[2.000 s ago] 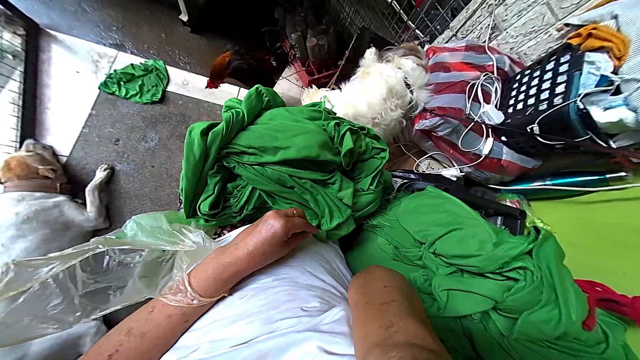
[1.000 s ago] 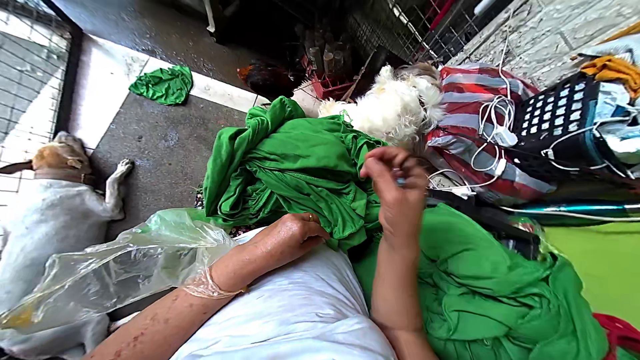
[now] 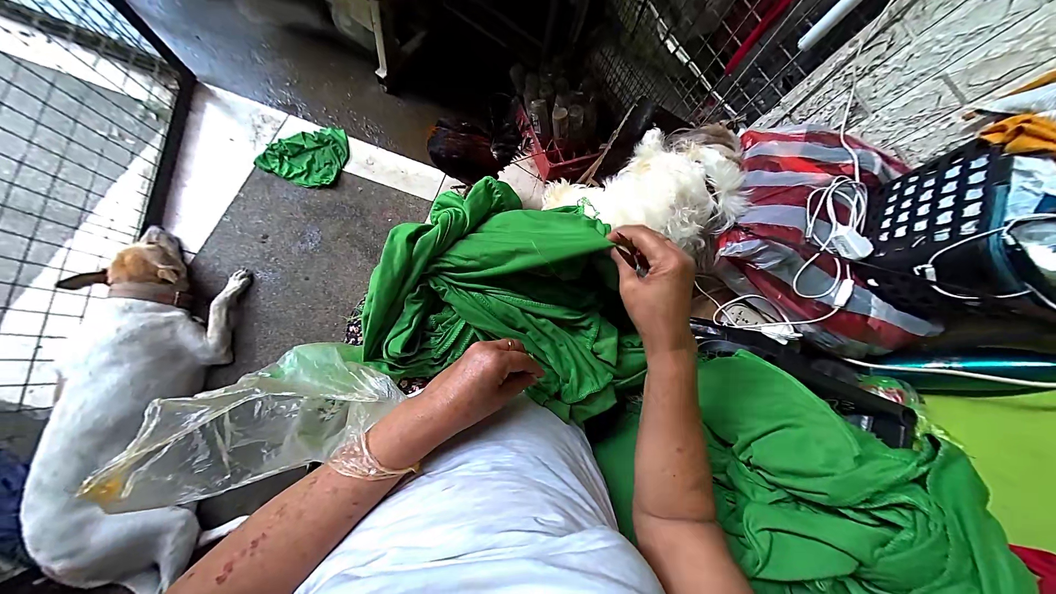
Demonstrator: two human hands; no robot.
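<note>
A bunched green cloth [image 3: 511,280] lies across my lap. My right hand [image 3: 656,272] is raised at its upper right edge, fingertips pinched on the fabric; a small metallic tool [image 3: 637,260], partly hidden, sits within the fingers. My left hand [image 3: 495,371], with a ring, rests curled at the cloth's near edge; whether its fingers grip fabric is hidden. A clear plastic bag [image 3: 256,429] hangs from my left wrist. More green cloth [image 3: 833,487] is heaped at my right side.
A tan-and-white dog [image 3: 115,355] lies at left beside a wire mesh gate [image 3: 74,165]. Ahead are a green cloth piece [image 3: 307,157], a dark rooster [image 3: 466,148], a red bottle crate [image 3: 561,161] and a fluffy white dog [image 3: 660,190]. A striped bag [image 3: 784,165], cables and a black basket [image 3: 932,206] stand right.
My right hand, low at the right two seconds ago, has risen and now pinches the green cloth, drawing its edge taut. My left hand stays near the cloth's near edge.
</note>
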